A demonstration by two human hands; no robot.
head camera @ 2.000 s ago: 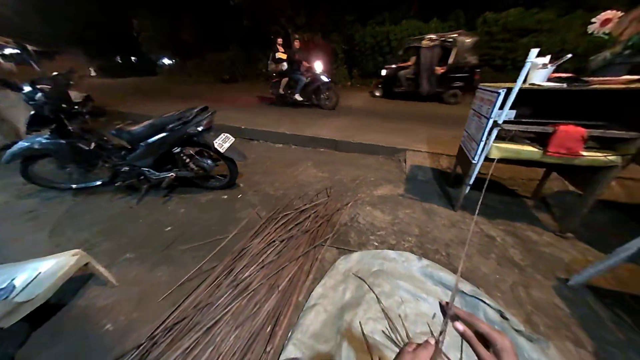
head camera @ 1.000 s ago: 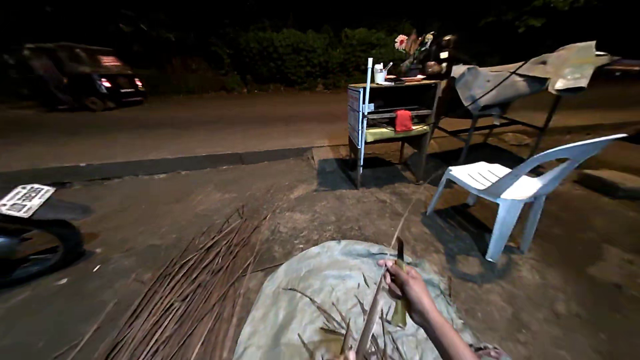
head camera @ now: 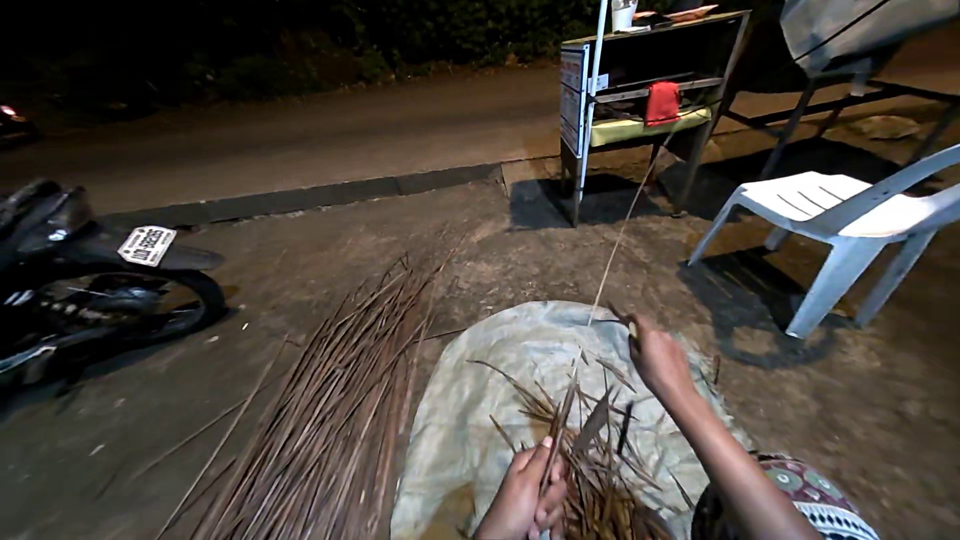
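Observation:
My left hand (head camera: 531, 484), at the lower middle, grips the lower end of a long thin dry palm-leaf strip (head camera: 566, 401), which points up and away from me. To its upper right, my right hand (head camera: 656, 356) is closed around a small tool, perhaps a knife, mostly hidden by the fingers; a dark narrow tip shows beside it. Beneath both hands lies a pale cloth or sack (head camera: 457, 405), with a heap of brown leaf shavings (head camera: 600, 502) near my lap. A large pile of long brown dry strips (head camera: 322, 405) spreads on the ground at the left.
A parked motorcycle (head camera: 142, 292) stands at the left. At the right is a white plastic chair (head camera: 832, 210). Behind it are a wooden stall table (head camera: 652, 52) with a red cloth (head camera: 662, 103) and a covered stand (head camera: 832, 37). A low curb (head camera: 337, 193) borders the road.
My right hand has moved away from the strip's middle, out to the right. The three-wheeled vehicle seen on the road earlier is out of view. The view has swung to the right since the first frame.

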